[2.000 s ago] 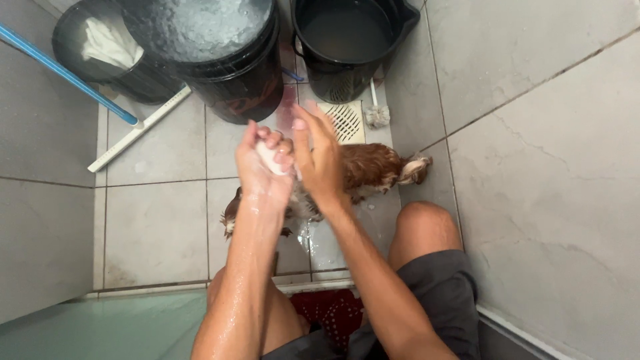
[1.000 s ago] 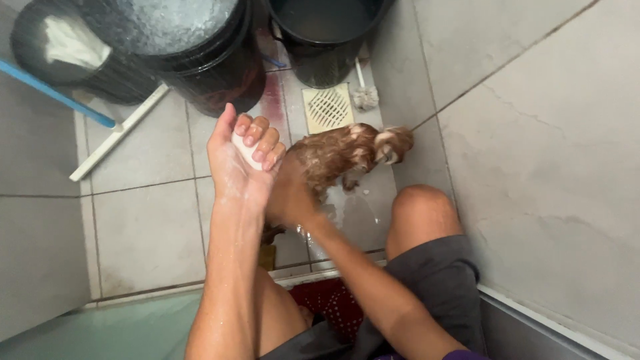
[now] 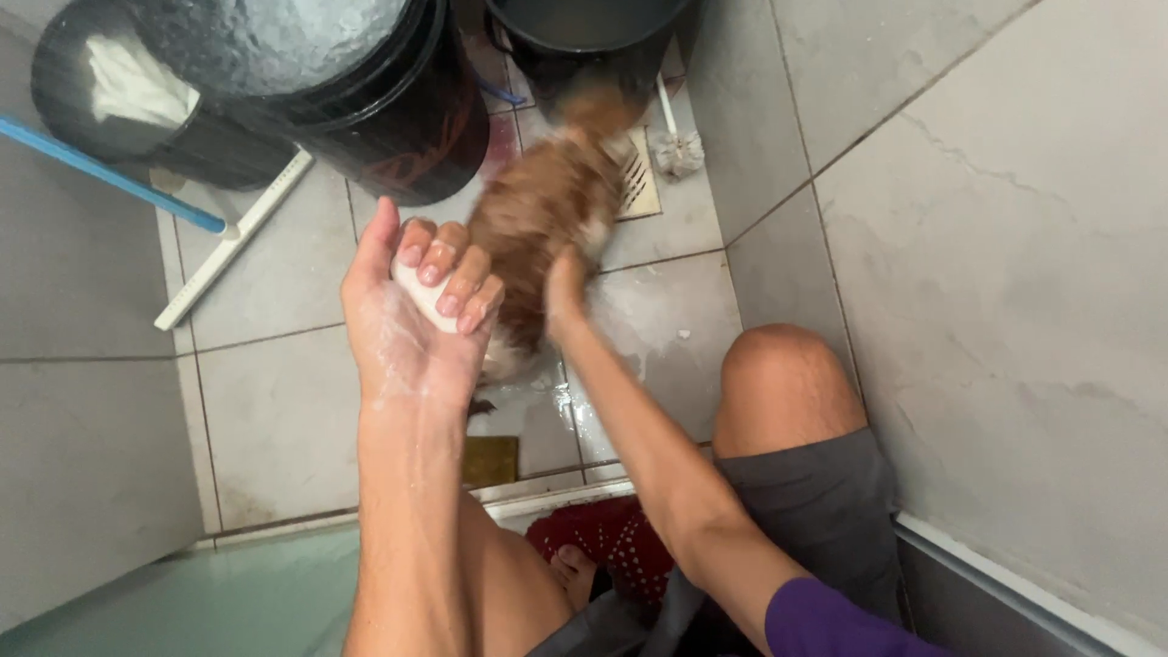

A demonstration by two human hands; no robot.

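My left hand [image 3: 420,310], palm up and wet with lather, has its fingers curled around a white bar of soap [image 3: 425,294]. Just right of it, my right hand [image 3: 568,283] touches the side of a wet brown and white dog [image 3: 538,205]. The dog stands on the tiled floor and is blurred; its far end is close to the black bucket at the top. The fingers of my right hand are blurred and partly hidden against the fur, with no grip on it visible.
A large black bucket of water [image 3: 411,119], another black bucket [image 3: 593,55] and a dark bin with white cloth [image 3: 137,82] stand ahead. A blue-handled squeegee [image 3: 237,237] is at left. A floor drain [image 3: 641,178], a toilet brush [image 3: 677,153] and a yellowish sponge [image 3: 491,459] lie around the dog.
My hands were together around the soap two seconds ago; my right hand has since moved off to the dog. The dog has turned and shifted toward the buckets.
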